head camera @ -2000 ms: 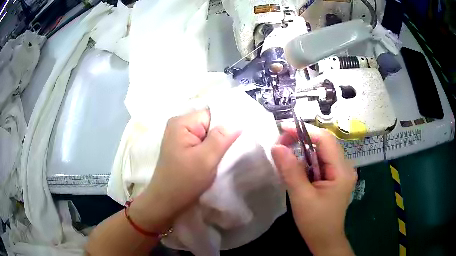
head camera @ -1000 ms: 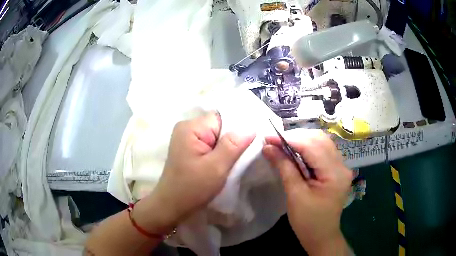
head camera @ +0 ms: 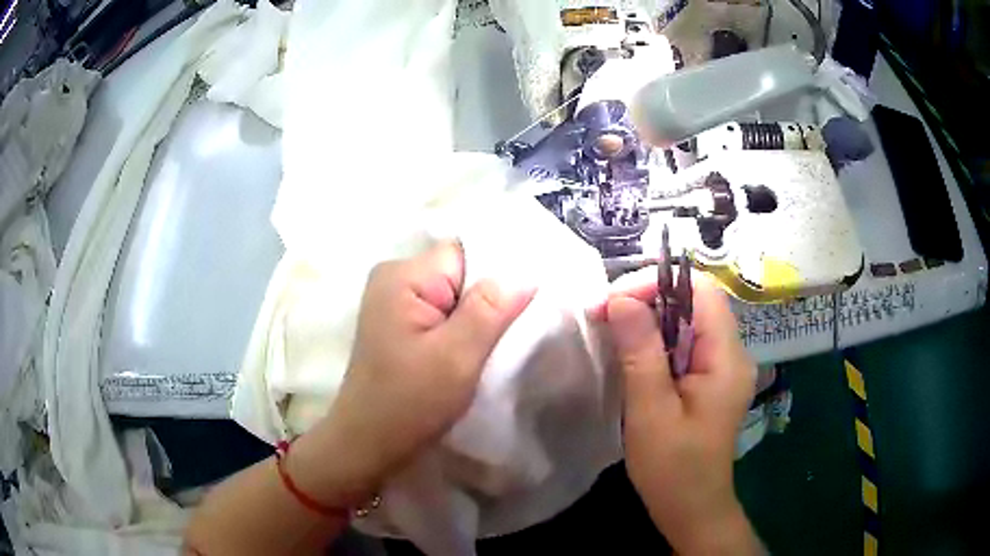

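Note:
A white garment piece (head camera: 358, 206) lies over the table in front of the sewing machine and hangs over its front edge. My left hand (head camera: 418, 326) is closed on the cloth, thumb on top, left of the machine's needle area (head camera: 610, 201). My right hand (head camera: 689, 380) holds small dark thread snips (head camera: 675, 310), blades pointing up and apart. My right thumb and forefinger meet at the cloth's right edge; whether they pinch cloth or a thread cannot be told.
A pale lamp head (head camera: 725, 96) hangs over the machine. A white block (head camera: 787, 212) with yellow tape (head camera: 765, 280) sits at right, a black flat rectangle (head camera: 917, 182) beyond it. More white garments (head camera: 81, 326) lie at left. A measuring tape (head camera: 836, 315) runs along the front edge.
Since one second ago, the snips have turned from pointing up-left to nearly upright, with their blades apart. My right hand has moved slightly right. My left hand has shifted slightly left.

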